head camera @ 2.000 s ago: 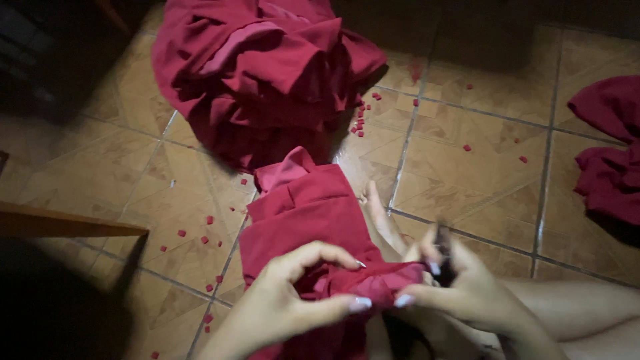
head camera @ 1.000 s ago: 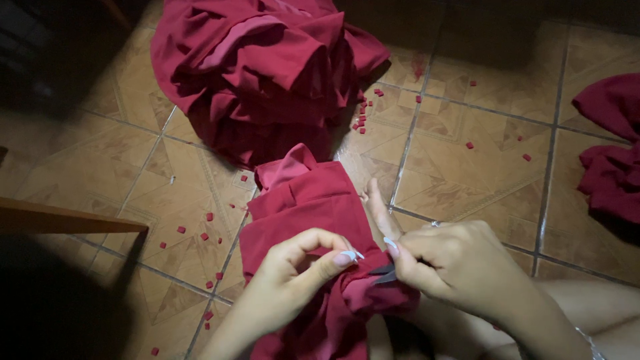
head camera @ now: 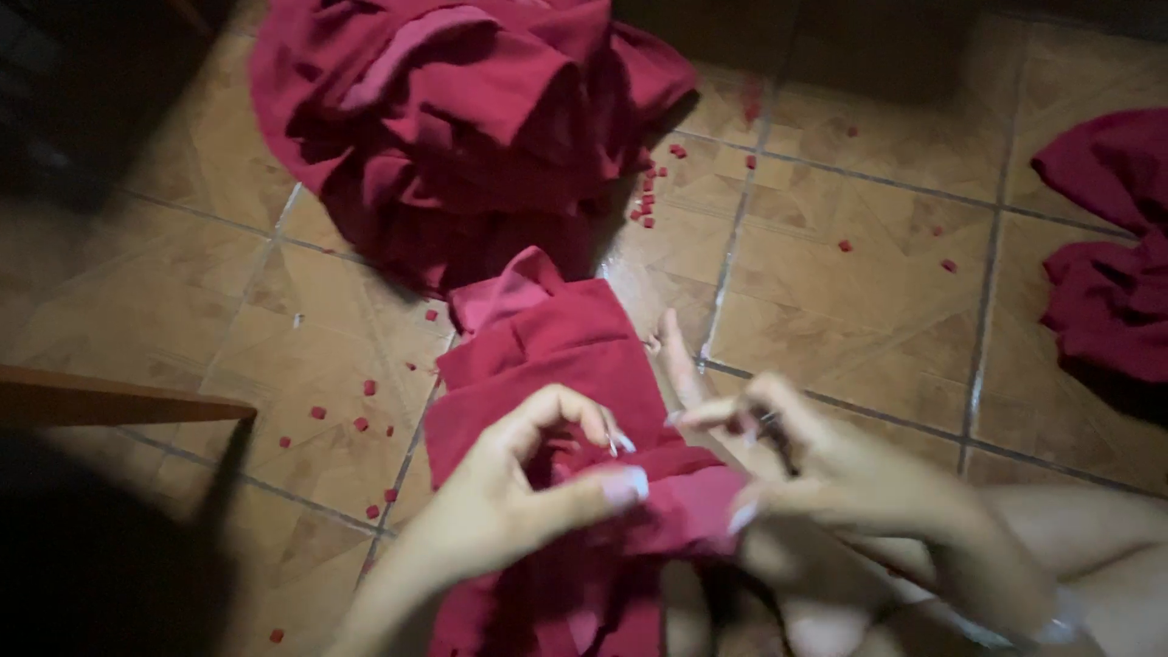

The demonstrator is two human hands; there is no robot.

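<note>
A length of red fabric [head camera: 557, 356] lies over my lap and legs, its underside a paler pink. Gathered cloth is pinched between the thumb and forefinger of my left hand [head camera: 547, 484]. At the right edge of this cloth is my right hand [head camera: 803, 465], thumb and forefinger apart beside a turned-over pink flap [head camera: 693, 511]. A small dark tool, blurred and partly hidden by the fingers, sits in my right hand; its kind cannot be told.
A large heap of red fabric [head camera: 474, 137] lies on the tiled floor [head camera: 858, 301] ahead, with more red cloth [head camera: 1113, 292] at the right. Small red scraps [head camera: 361, 424] are scattered about. A wooden furniture leg [head camera: 119, 401] juts in from the left. My bare foot [head camera: 680, 356] is beside the cloth.
One second ago my right hand was closer to my left, with a dark blade-like piece at the cloth between them. It has moved right, and its fingers have spread.
</note>
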